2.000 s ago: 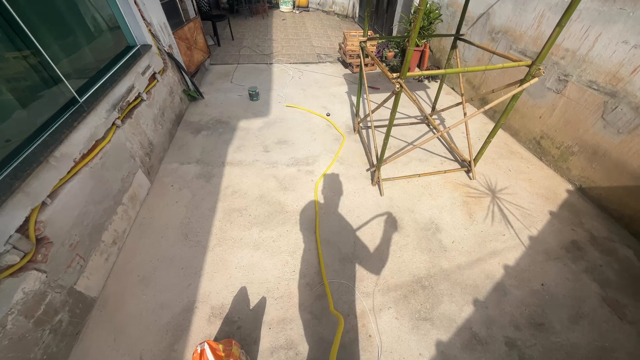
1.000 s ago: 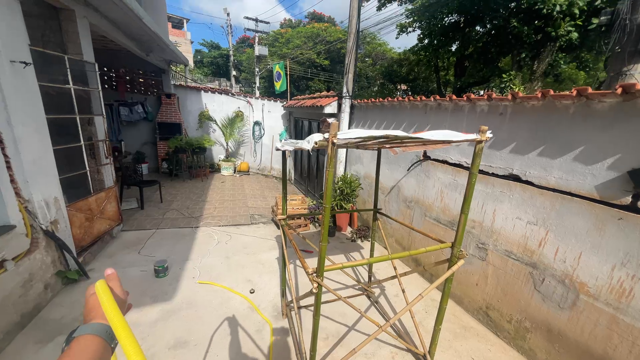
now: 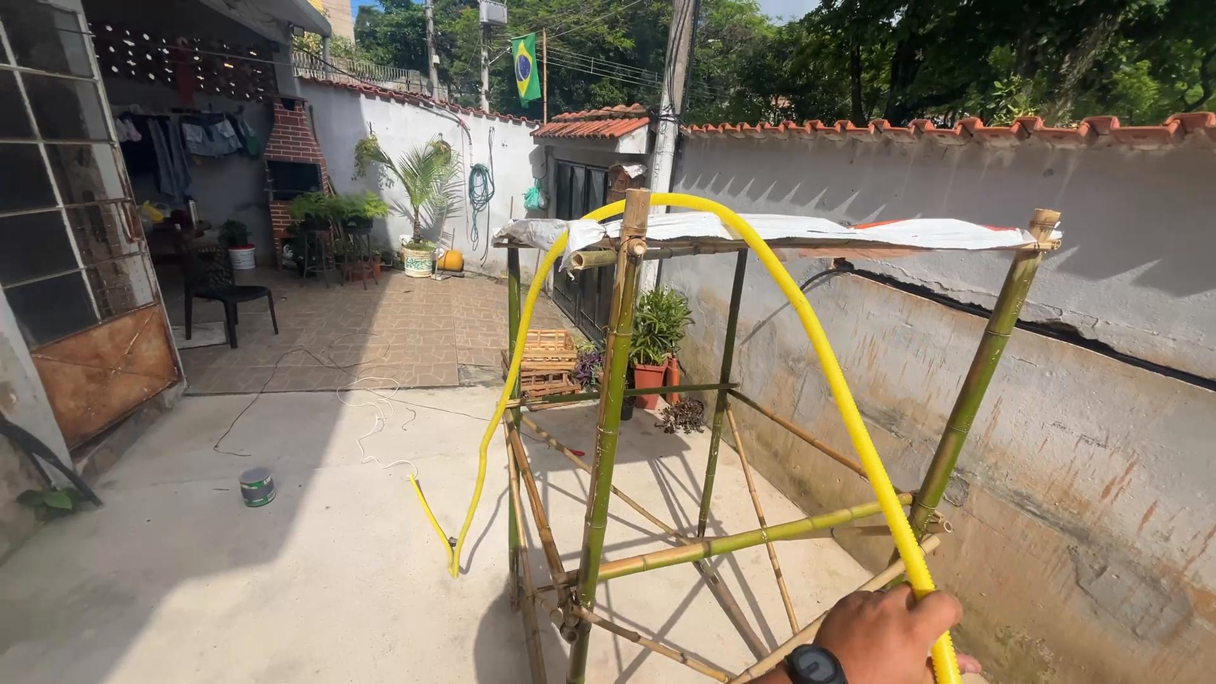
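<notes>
My left hand, with a black watch on its wrist, grips a yellow corrugated conduit at the lower right. From the hand the conduit arches up past the top of a bamboo frame and comes down on its left side. Near the floor it bends sharply, and its end points up and left beside a thin white wire. A white sheet covers the frame's top. Whether the conduit touches the sheet, I cannot tell. My right hand is out of view.
A can stands on the concrete floor at left. Behind the frame are wooden crates and a potted plant. A plastered wall runs along the right. A black chair stands on the tiled area near a metal-framed door.
The conduit lay along the floor at first; now it arches high. My left hand, seen with it at the lower left one second ago, is now at the lower right. The view has tilted up.
</notes>
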